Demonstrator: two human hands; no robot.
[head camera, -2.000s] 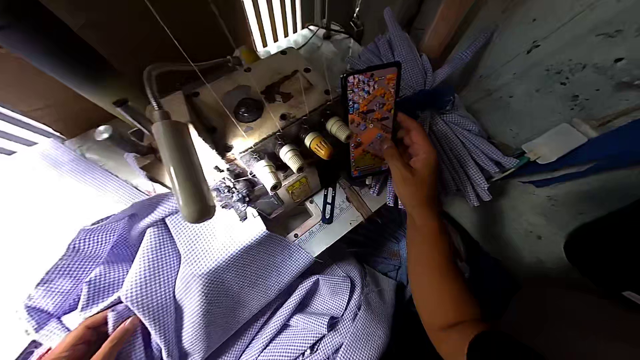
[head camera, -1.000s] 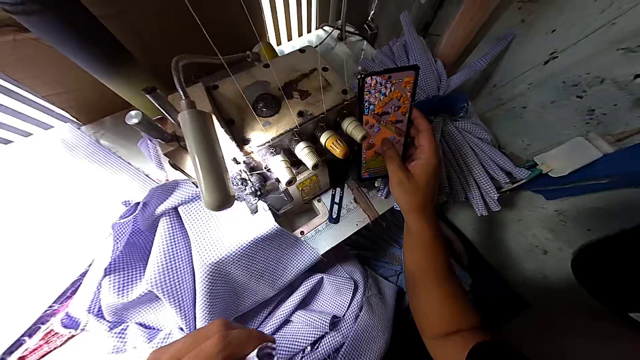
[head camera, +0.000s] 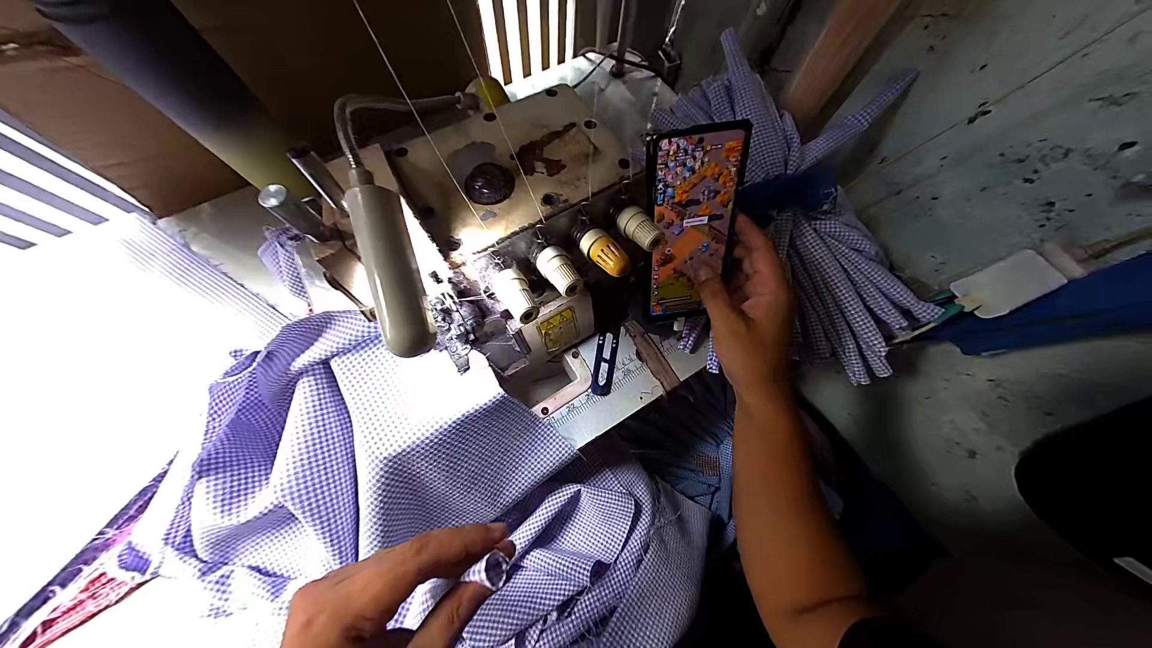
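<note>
My right hand holds a smartphone upright, its lit screen showing a colourful game-like picture, with the thumb over the lower part. Low in the view, my left hand pinches a rolled edge of purple-and-white checked cloth between its fingers. The cloth spreads over the table and runs up to the needle area of an overlock sewing machine. A lamp on a bendable neck hangs over that area. Thread tension knobs, one of them yellow, line the machine's front.
Thread snips with a dark blue body lie on the machine bed beside a printed ruler. Bundled checked strips hang behind the phone. A stained wall stands at the right, with blue cloth and a white tag-like piece near it.
My left hand has moved right from the cloth's lower left, and a rolled cloth edge now shows between its fingers. My right hand keeps hold of the phone.
</note>
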